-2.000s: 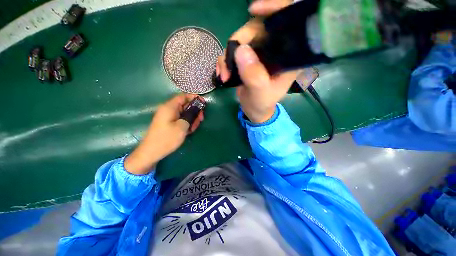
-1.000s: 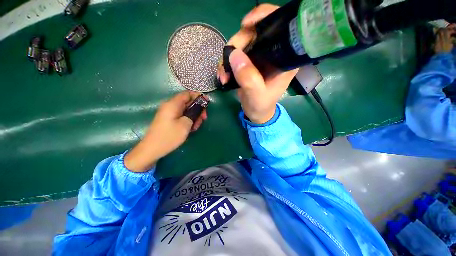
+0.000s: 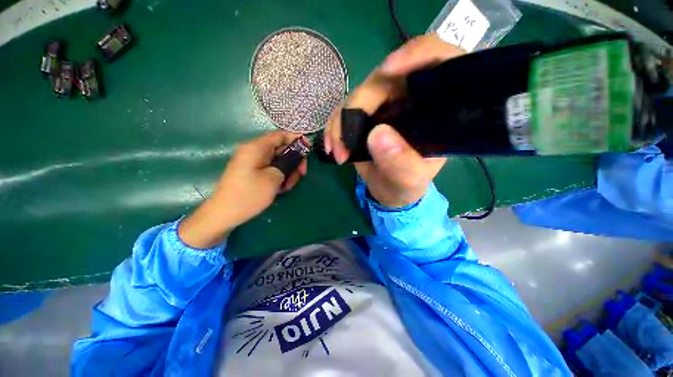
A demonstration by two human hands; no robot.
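Note:
My left hand [image 3: 247,180] holds a small dark unit [image 3: 292,156] between thumb and fingers, its metallic end up and to the right, just below the screw dish. My right hand [image 3: 391,136] is shut on the black electric screwdriver [image 3: 472,103], which has a green-and-white label and lies nearly level, pointing left. Its black nose is close to the unit's metallic end; whether the tip touches it cannot be told. The round screw dish [image 3: 299,79], full of tiny silvery-pink screws, lies on the green mat above my left hand.
Several dark units [image 3: 88,78] lie at the upper left of the green mat [image 3: 177,110]. A labelled zip bag [image 3: 472,23] lies behind the screwdriver. A thin black cable [image 3: 488,188] hangs over the mat's edge. A person's blue sleeve [image 3: 631,180] is at the right.
The screwdriver has swung from slanting up and right to nearly level, its nose now beside the unit. The zip bag has come into view, and the black adapter is now hidden.

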